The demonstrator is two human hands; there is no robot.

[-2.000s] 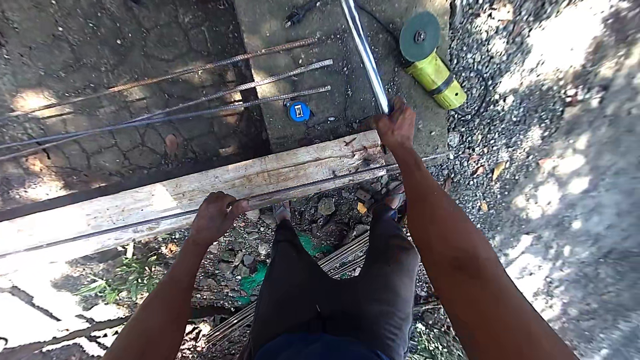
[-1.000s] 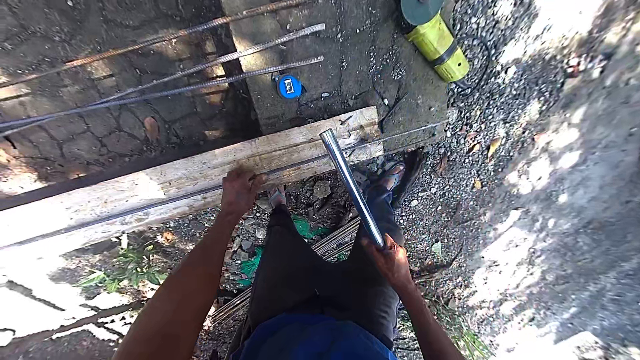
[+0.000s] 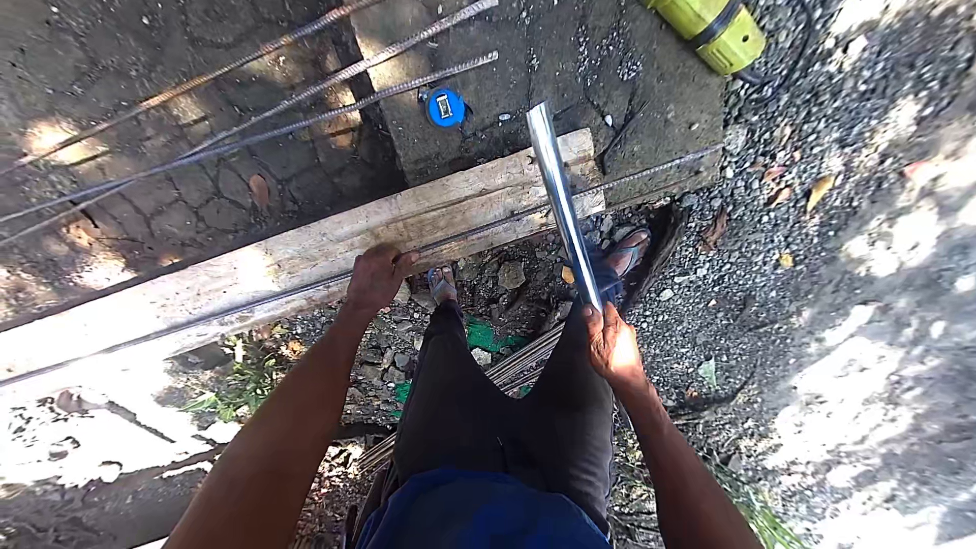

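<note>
My right hand [image 3: 612, 345] grips the lower end of a shiny metal pipe [image 3: 564, 204], which points up and slightly left over the plank's right end. My left hand [image 3: 379, 278] rests at the front of a wooden plank [image 3: 320, 235], its fingers around a ribbed steel bar [image 3: 488, 228]. That bar lies lengthwise along the plank and sticks out past its right end over a concrete slab [image 3: 656, 99]. Whether the left fingers fully close on the bar is partly hidden. A blue tape measure [image 3: 445, 107] lies on the slab behind the plank.
Several rebars [image 3: 381, 56] extend from the upper left onto the slab. A yellow-green angle grinder [image 3: 713, 32] is partly in view at the top right, with its cord on gravel. My sandalled feet stand among stones below the plank, near a bundle of thin rods [image 3: 526, 360].
Two seconds ago my right hand was by the plank's right end, with the pipe beyond it; it has since come back toward my right leg. My left hand stays at the plank.
</note>
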